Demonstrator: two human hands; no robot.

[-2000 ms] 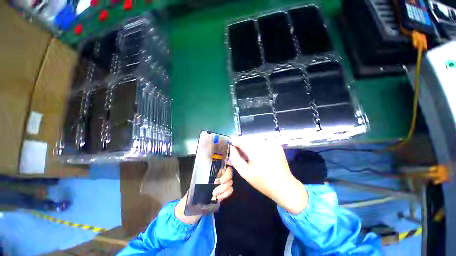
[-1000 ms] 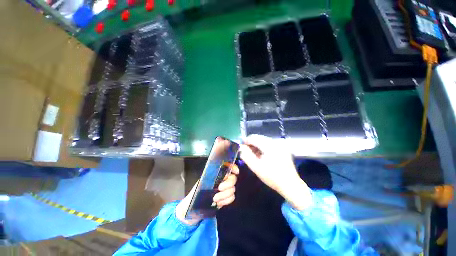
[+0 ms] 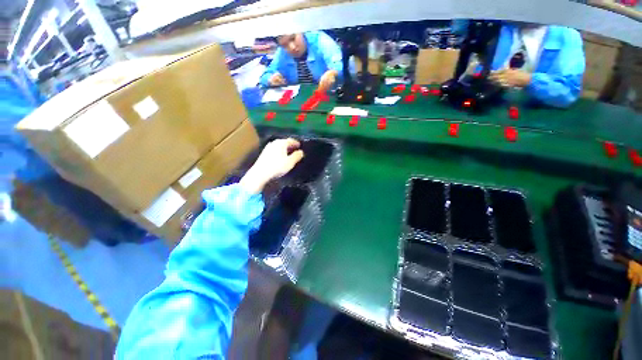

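Note:
My left hand (image 3: 276, 163) is over the far part of the left stack of clear trays (image 3: 310, 228), fingers bent down at a dark screen (image 3: 315, 160) in a pocket. Whether the fingertips grip it cannot be told. My blue left sleeve (image 3: 200, 260) covers part of the stack's left side. My right hand is out of the picture. The tray in the centre (image 3: 401, 309) holds several glossy black screens (image 3: 479, 281) in two rows.
A large brown carton (image 3: 176, 105) with white labels stands left of the stack. A black box (image 3: 588, 242) lies right of the centre tray. Small red parts (image 3: 454, 129) line the far green bench. Two people in blue smocks work across it.
The view has swung up and left. My left hand has moved from in front of me to the tray stack. The module it held no longer shows clearly. My right hand has left the picture.

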